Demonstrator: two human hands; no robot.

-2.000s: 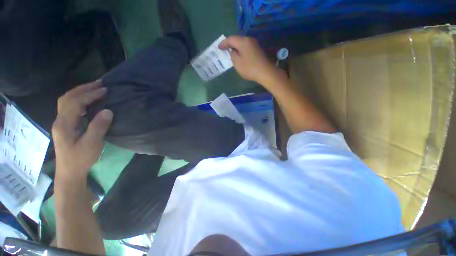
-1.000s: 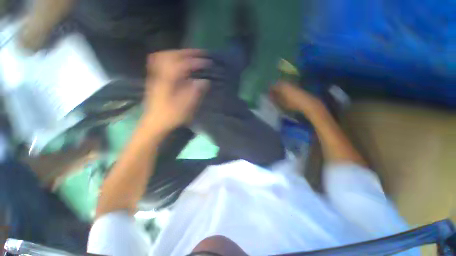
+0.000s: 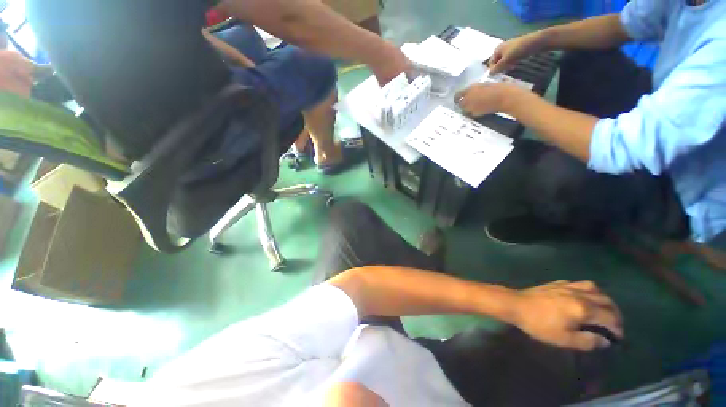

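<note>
My left hand rests palm down over the dark trouser leg at the lower right. Its fingers and thumb are slightly apart and it holds no paper. A small black patch shows between thumb and fingers, probably trouser cloth. My right hand is not in view. Beyond my knees, printed white sheets lie on a low black crate. Upright folded leaflets stand beside them, with more white paper behind.
A person in light blue handles papers at the crate's right. Another person's arm reaches in from the left. A dark-backed chair with a chrome base stands on the left. An open cardboard box stands farther left on the green floor.
The view has swung left, showing the crate and other people. My left hand still rests on my leg, now at the lower right. My right hand and its leaflet have left the view.
</note>
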